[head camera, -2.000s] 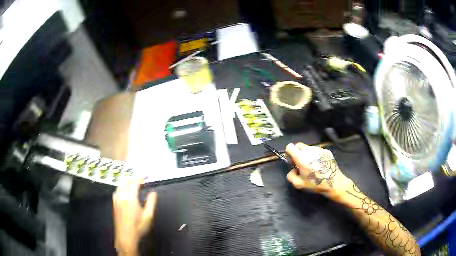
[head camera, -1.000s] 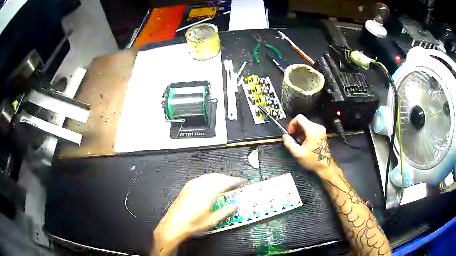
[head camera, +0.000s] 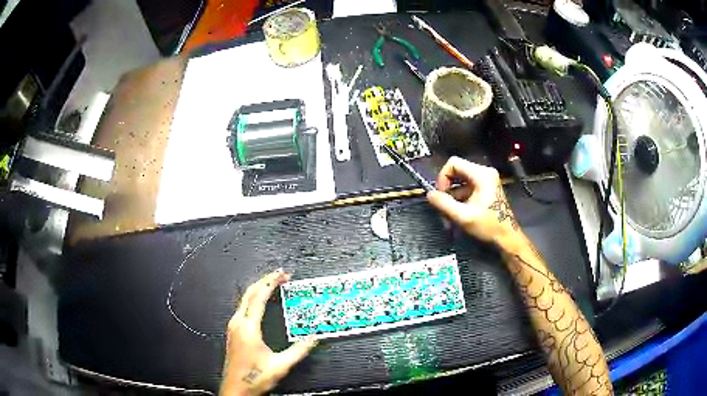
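A PCB panel (head camera: 374, 298) lies solder side up on the black ribbed mat in front of me, teal-green with silvery dots and a white rim. My left hand (head camera: 260, 340) is at its left end, thumb and fingers around the corners, holding that end. My right hand (head camera: 470, 203) holds slim dark tweezers (head camera: 411, 170), raised behind the panel. Their tip points at the spare PCB panel (head camera: 393, 126), which has yellow and black parts; I cannot tell whether they touch.
A solder wire reel (head camera: 269, 141) stands on a white sheet (head camera: 201, 131). A grey pot (head camera: 457, 104), black soldering station (head camera: 535, 124) and white fan (head camera: 651, 155) are behind and right. Output rails (head camera: 66, 174) are left, a blue crate (head camera: 659, 360) lower right. A thin wire curls on the mat.
The panel came from the left rails to the mat. My left hand has moved from over it to its left end, uncovering its solder side. My right hand still holds the tweezers.
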